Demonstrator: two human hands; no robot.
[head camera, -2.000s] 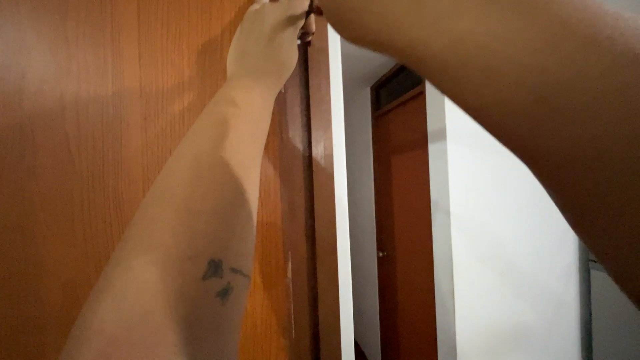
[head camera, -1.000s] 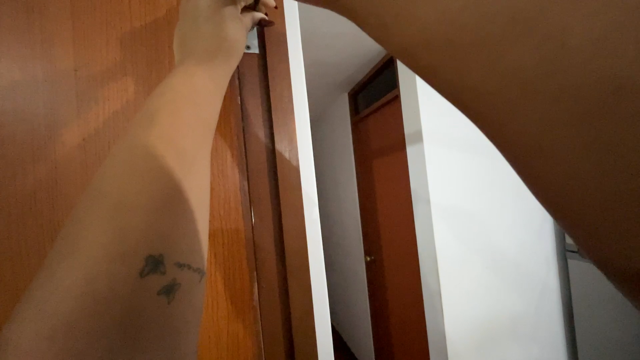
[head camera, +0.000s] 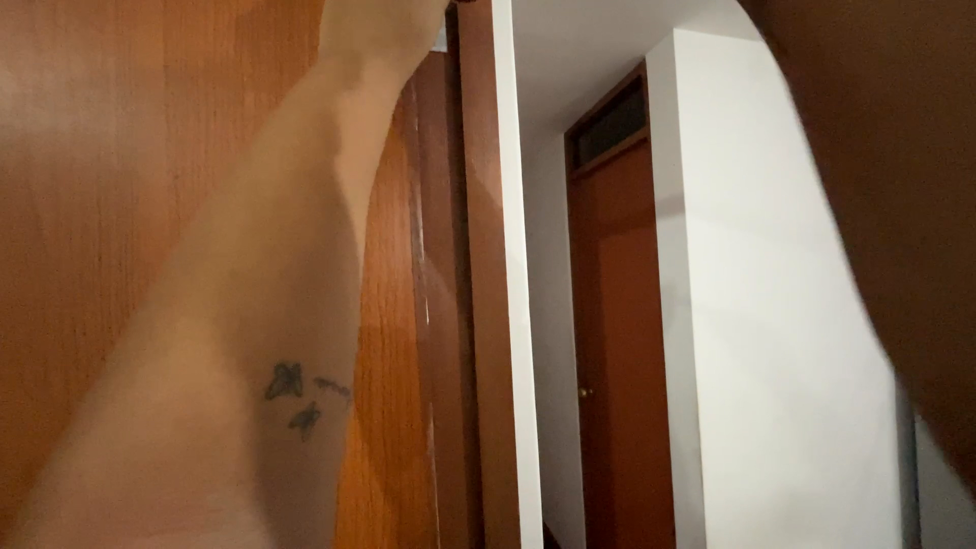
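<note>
My left hand (head camera: 385, 19) is raised at the top edge of the view, against a brown wooden door (head camera: 84, 191) by its right edge. Only its lower part shows; the fingers are mostly cut off, so I cannot tell what they hold. Just below the hand, a small bit of a pale metal plate (head camera: 440, 40) shows at the door's edge. My right forearm crosses the upper right corner, and my right hand is out of the frame.
Right of the door stands a brown wooden door frame (head camera: 488, 267) with a white edge. Beyond it are a white wall (head camera: 770, 267) and a second, reddish-brown door (head camera: 621, 343) with a round brass-coloured knob (head camera: 585, 393) and a dark transom window (head camera: 610, 130).
My right arm has moved to the right, uncovering more of the white wall. The fingers at the door's edge, partly visible earlier, are now nearly all beyond the top edge.
</note>
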